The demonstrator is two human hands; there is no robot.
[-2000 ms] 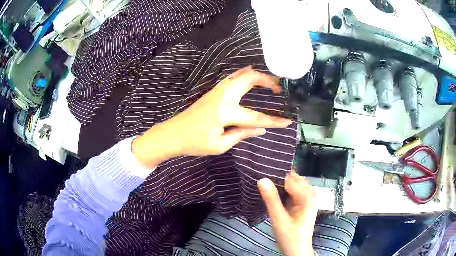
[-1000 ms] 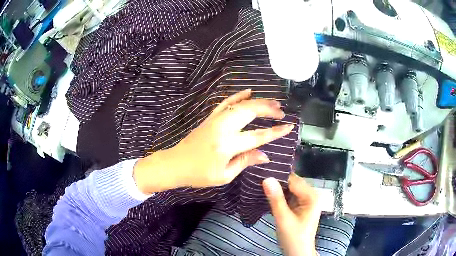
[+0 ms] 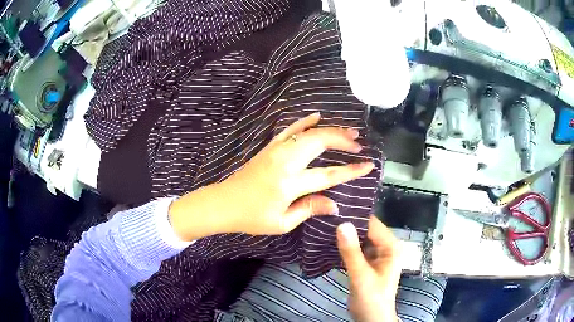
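A dark maroon striped garment panel (image 3: 315, 97) lies in front of the white overlock machine (image 3: 453, 38), its right edge running along the needle area (image 3: 384, 122). My left hand (image 3: 277, 179) lies flat on the panel with fingers spread, fingertips near that edge. My right hand (image 3: 371, 267) pinches the lower part of the edge between thumb and fingers. The presser foot is not clearly visible under the white head. Grey striped cloth (image 3: 292, 295) lies on my lap below.
Red-handled scissors (image 3: 528, 228) lie right of the machine bed. Grey tension knobs (image 3: 491, 116) stand on the machine front. A heap of striped cloth (image 3: 151, 60) lies at upper left. Grey lint (image 3: 428, 251) hangs at the table edge. Another machine (image 3: 47, 94) stands at far left.
My left hand has moved down and slightly right from its place two seconds ago, with the panel under it. My right hand keeps its pinch near the edge. The view has shifted slightly.
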